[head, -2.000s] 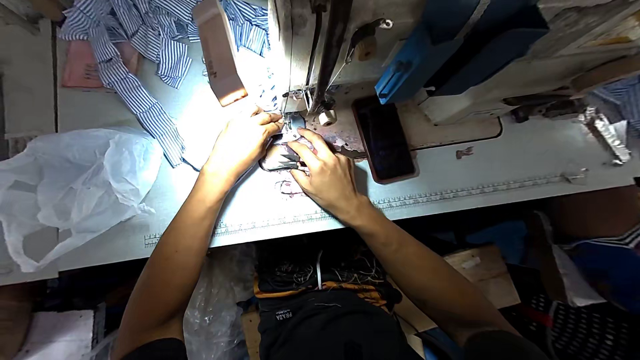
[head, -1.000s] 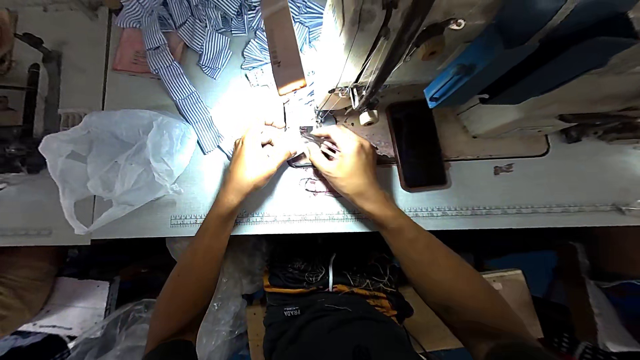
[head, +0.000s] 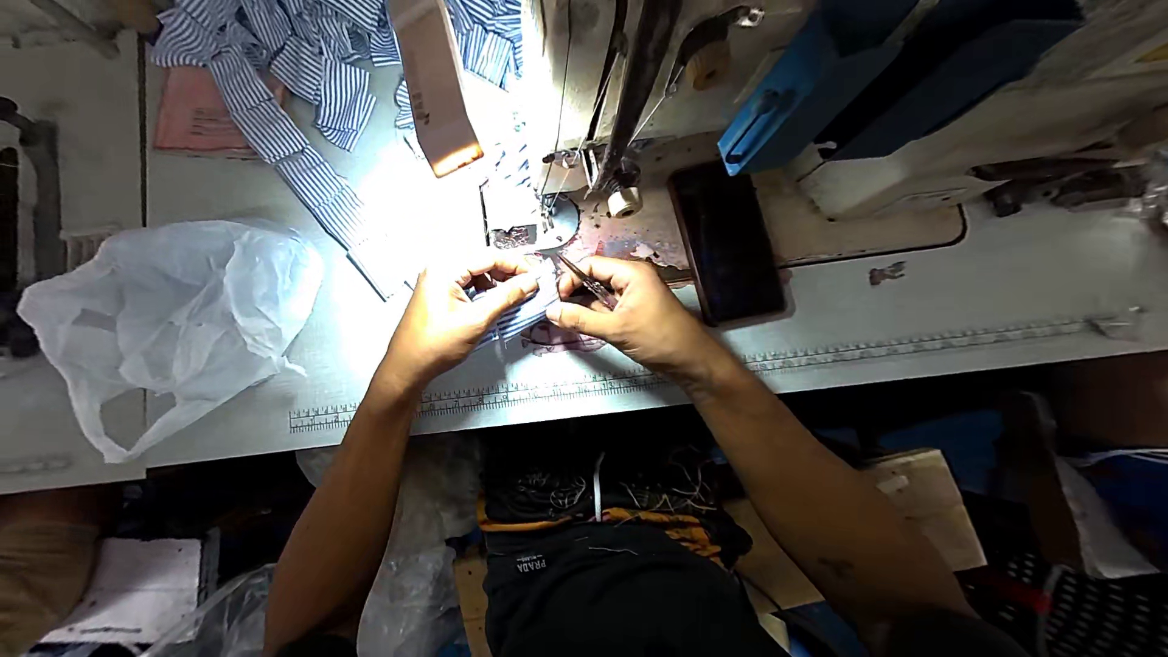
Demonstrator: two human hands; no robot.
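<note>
Just in front of the sewing machine's needle and presser foot [head: 547, 208], my left hand [head: 452, 310] pinches a blue-and-white striped fabric piece [head: 522, 319] between thumb and fingers. My right hand [head: 630, 310] touches the right edge of the same piece and holds small metal thread snips [head: 589, 281], their tips pointing up and left toward the needle plate. Part of the fabric is hidden under my fingers. More striped fabric strips [head: 292, 151] lie in a heap at the upper left, one trailing down toward the brightly lit table.
A white plastic bag [head: 182, 310] lies on the left. A dark phone [head: 730, 242] rests right of the needle area, below a blue holder [head: 776, 100]. A long box-like object [head: 433, 87] stands behind my hands. A printed ruler scale [head: 547, 388] runs along the table's front edge.
The striped piece now shows between my hands, held in front of the needle plate. The snips in my right hand are now plainly visible. The view has shifted.
</note>
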